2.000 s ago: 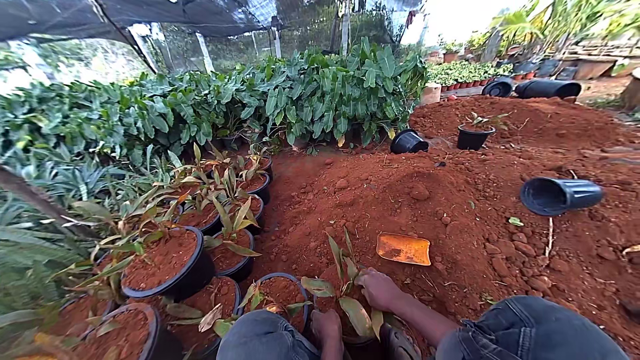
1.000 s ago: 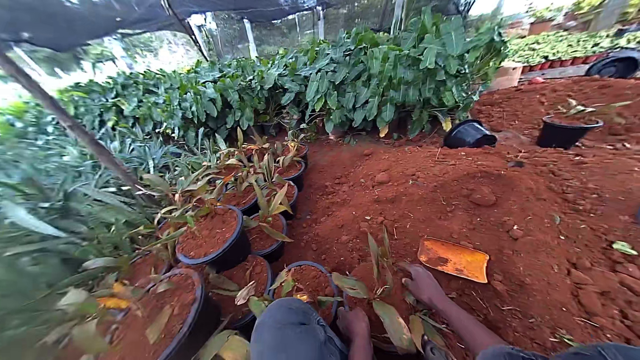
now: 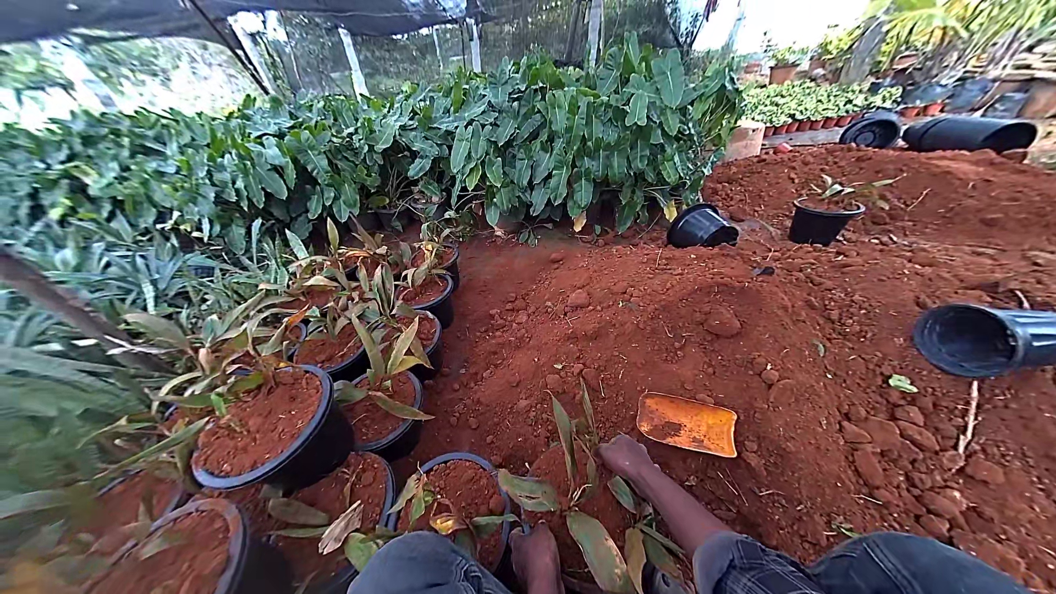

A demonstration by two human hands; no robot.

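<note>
Between my knees stands a soil-filled pot with a leafy seedling (image 3: pixel 582 487), its leaves browned at the edges. My left hand (image 3: pixel 535 554) is at the near left side of this pot, its fingers partly hidden. On the far right side, my right hand (image 3: pixel 624 456) touches the pot's rim or soil, fingers bent; its grip is unclear. An orange scoop-like plastic piece (image 3: pixel 686 424) lies on the red soil just right of my right hand. A black pot of red soil with a small plant (image 3: pixel 466 495) stands beside my left hand.
Several black pots with seedlings (image 3: pixel 272 429) crowd the left side. Red soil (image 3: pixel 660 330) is heaped ahead. Black pots lie tipped over at the far right (image 3: pixel 982 340) and near the leafy green plants (image 3: pixel 701 227). Another potted plant (image 3: pixel 825 221) stands on the mound.
Both hands stay around the same potted seedling, with little plain movement. The view swung left and then back right.
</note>
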